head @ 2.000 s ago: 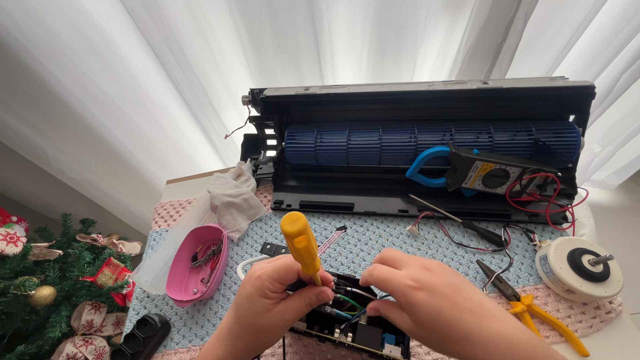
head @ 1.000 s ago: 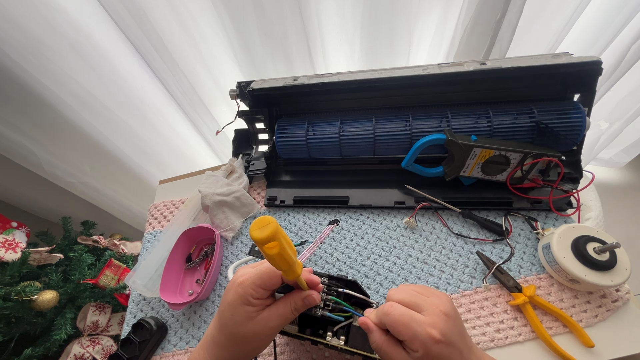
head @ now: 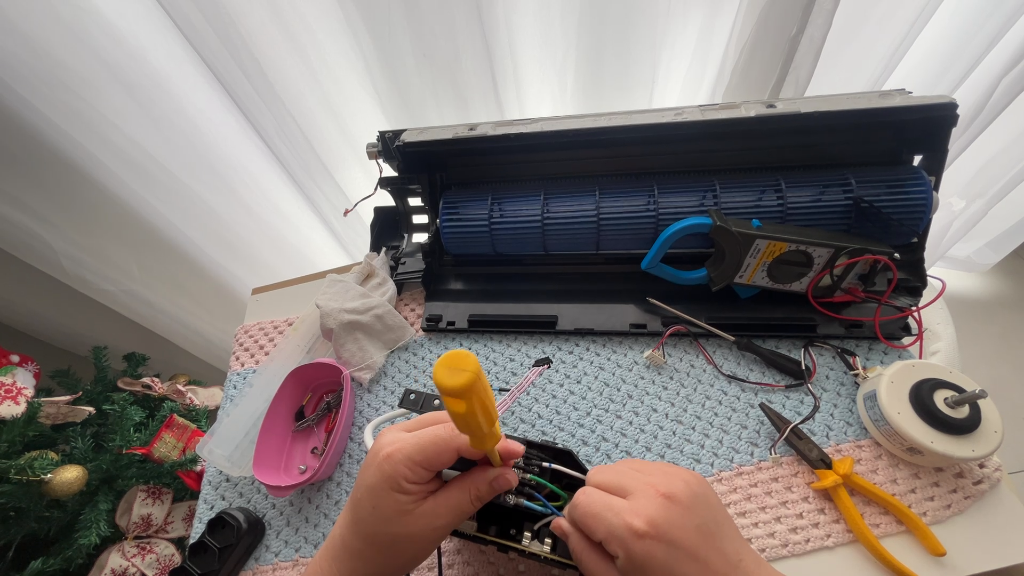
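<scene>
My left hand (head: 436, 488) is closed on a yellow-handled screwdriver (head: 468, 400), its handle up and its tip hidden near the terminals. Beneath both hands is a black electrical control box (head: 512, 528) with white, green and blue wires (head: 548, 488). At the box's right side, my right hand (head: 640, 520) has its fingers closed at the wire ends; its fingertips are partly hidden. A ribbon of pink and white wires (head: 524, 384) with a black connector rises behind the box.
Behind stands a black air-conditioner housing (head: 592, 320) with a blue cross-flow fan (head: 680, 208) and a clamp meter (head: 784, 260). A black-handled screwdriver (head: 772, 360), yellow-handled pliers (head: 848, 480) and a motor (head: 928, 412) are right. Left are a pink bin (head: 268, 448), a cloth (head: 360, 312) and a black socket block (head: 224, 544).
My right hand has moved down from over the box's back part to its right side, uncovering more wires. The left hand still holds the yellow screwdriver. The view has shifted slightly.
</scene>
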